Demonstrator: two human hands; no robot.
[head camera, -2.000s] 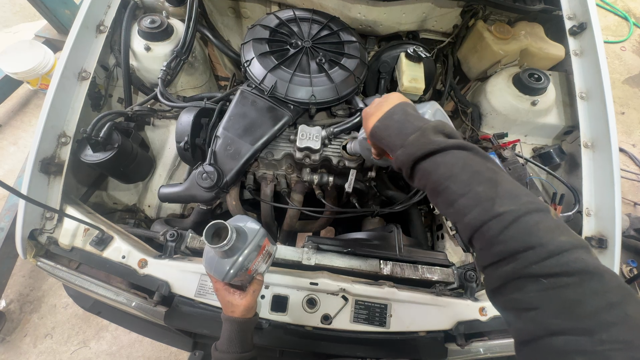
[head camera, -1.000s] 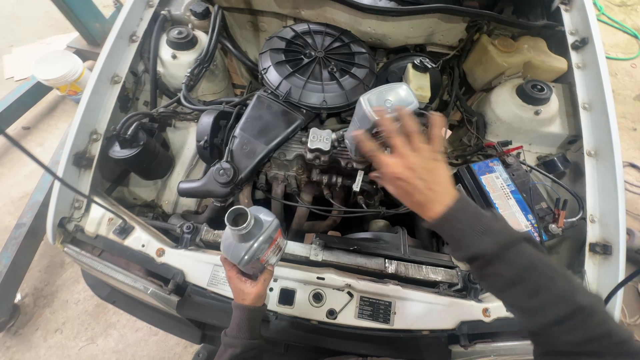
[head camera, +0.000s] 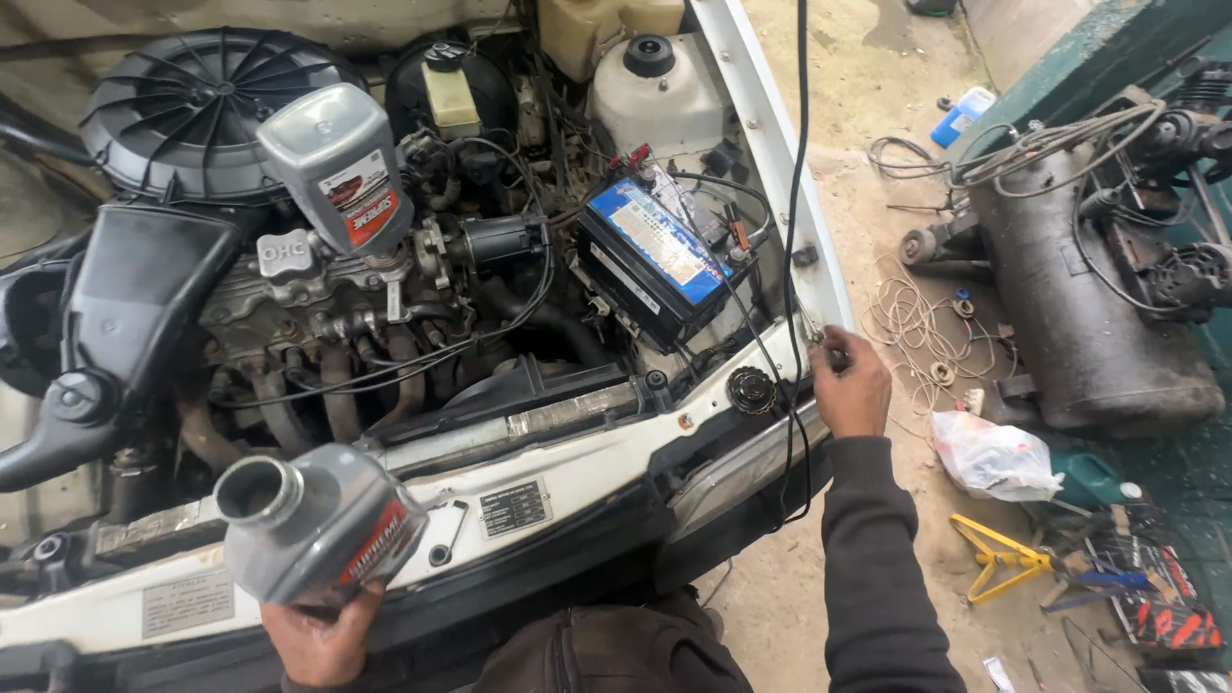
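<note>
My left hand (head camera: 322, 630) holds a grey plastic oil bottle (head camera: 318, 539) from below, its mouth uncapped and tilted up, over the car's front panel. A second grey oil bottle (head camera: 346, 173) stands upside down on the engine's valve cover, its neck in the filler opening, beside the cap marked OHC (head camera: 289, 255). My right hand (head camera: 849, 375) is at the front corner of the white fender, fingers curled around a small dark thing that I cannot make out. A black ribbed cap (head camera: 753, 390) lies on the front panel to the left of that hand.
A round black air cleaner (head camera: 226, 106) sits behind the engine. The car battery (head camera: 654, 260) has clamps and cables. A black cable (head camera: 794, 192) hangs over the fender. On the floor at right are an air compressor tank (head camera: 1088, 289), coiled cord, a plastic bag (head camera: 996, 454) and a yellow stand (head camera: 996, 558).
My right hand has let go of the upside-down bottle and moved right to the fender corner. The bottle stays upside down on the engine. The view has swung right.
</note>
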